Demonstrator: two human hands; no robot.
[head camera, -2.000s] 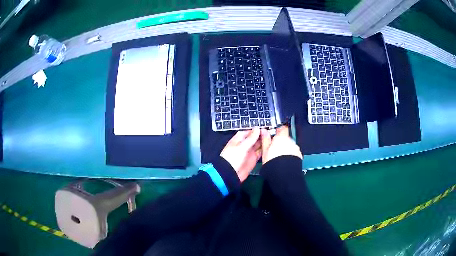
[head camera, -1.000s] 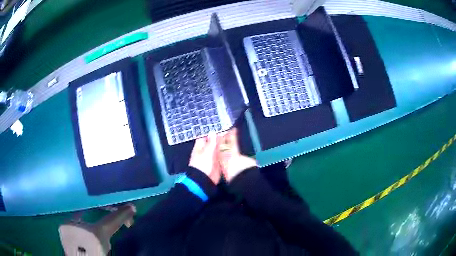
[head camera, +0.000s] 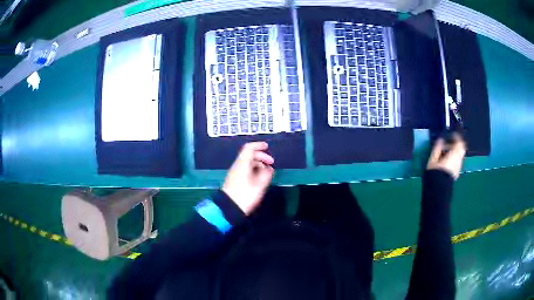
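Note:
One mini laptop (head camera: 240, 82) lies open on a black mat at centre, its screen (head camera: 294, 76) seen as a narrow strip with a key-like pattern. A second mini laptop (head camera: 360, 76) stands open to its right, with its dark screen (head camera: 419, 76) raised. My left hand (head camera: 249, 179) is just below the centre laptop's front edge, fingers loosely curled and apart, holding nothing visible. My right hand (head camera: 448, 157) is at the near end of the second laptop's screen, fingertips at a dark blurred spot; whether it grips anything is unclear.
A closed silver laptop or plate (head camera: 132, 88) lies on a black mat (head camera: 170, 105) at left. A clear bottle (head camera: 41, 51) and white wipe (head camera: 33, 80) are far left. A small white piece (head camera: 458, 91) lies on the right mat. A beige stool (head camera: 88, 225) stands lower left.
My hands were together at the centre laptop's near corner and are now apart. The right hand has moved right to the second laptop's screen. The centre laptop's screen angle looks changed.

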